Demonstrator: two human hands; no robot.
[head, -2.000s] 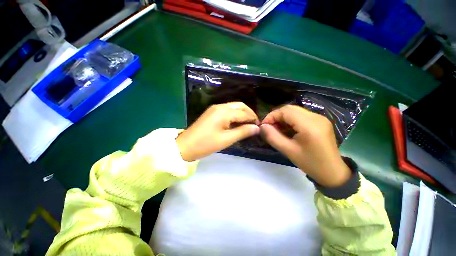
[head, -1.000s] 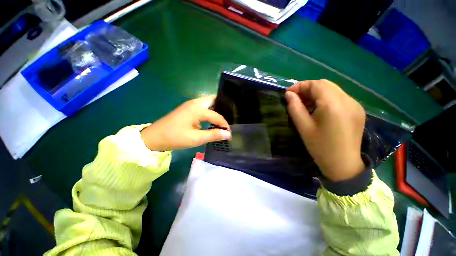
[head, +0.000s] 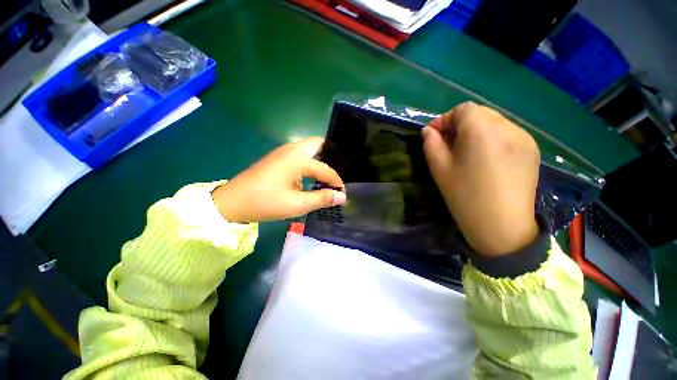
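Observation:
The laptop's dark glossy screen (head: 386, 152) is half standing, with clear wrinkled film (head: 560, 194) past its edges. My left hand (head: 278, 184) is at its left side, thumb and forefinger pinched on what looks like a small carrier sheet (head: 331, 214), with a grid of small marks, in front of the screen. A pale rectangle beside it may be part of it or a reflection. My right hand (head: 486, 178) pinches the screen's top edge; any small piece at the fingertips is hidden. A white foam sheet (head: 364, 312) covers the near side, with a red tray corner (head: 297, 228) showing.
A blue parts bin (head: 122, 141) with clear bags stands on white paper sheets (head: 37, 182) at the left. Another open laptop (head: 620, 237) lies on a red tray (head: 586, 260) at the right. Red trays (head: 356, 26) are stacked behind. White sheets (head: 626, 345) stand at the lower right.
My hands have moved apart from the middle, the left to the screen's left side and the right to its top edge. The screen now stands more raised. Little differs from one second ago.

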